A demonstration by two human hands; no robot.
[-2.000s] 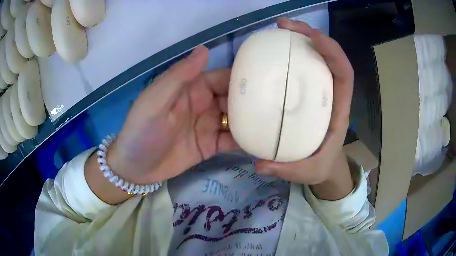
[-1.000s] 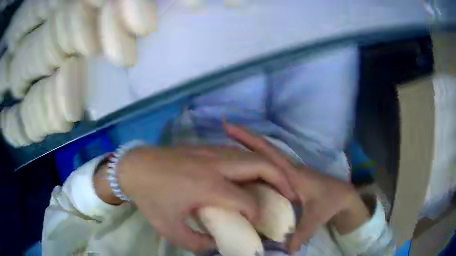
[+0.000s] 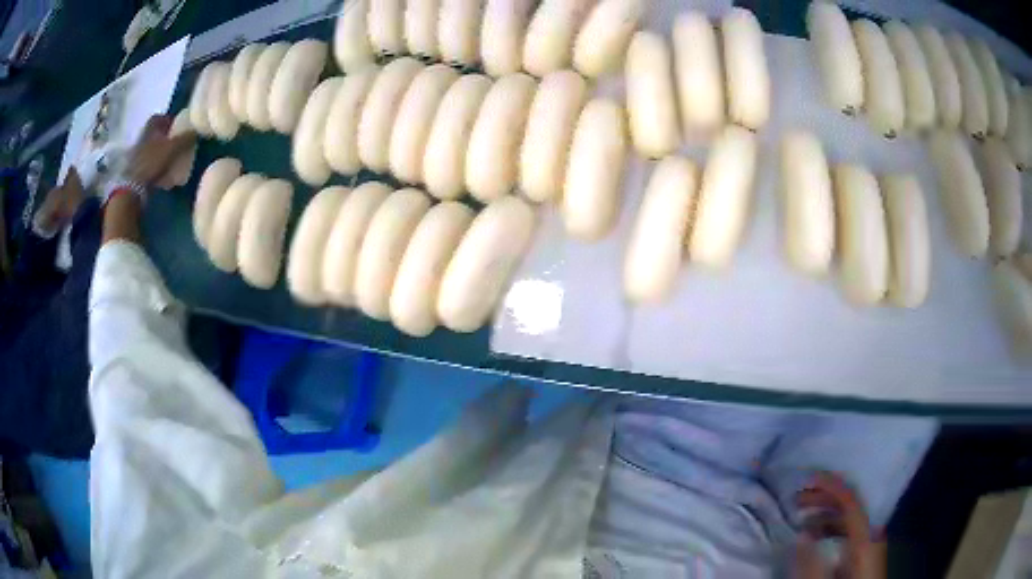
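Observation:
Many cream oval housings stand on edge in rows across the bench. My left arm is stretched to the far left. My left hand is small and blurred beside the leftmost housings; its fingers are hard to make out, and I cannot tell whether it touches or holds one. My right hand is low at the right, over my lap, blurred and cut off by the bottom edge. Its fingers look curled, and I cannot tell if anything is in it.
Another person's hand and dark sleeve are at the far left, by a white sheet with small parts on it. A blue stool stands below the bench. A brown carton is at the lower right corner.
The view has swung left over the rows. My hands, earlier together around a cream housing that then showed as two pieces, are now far apart. That housing no longer shows.

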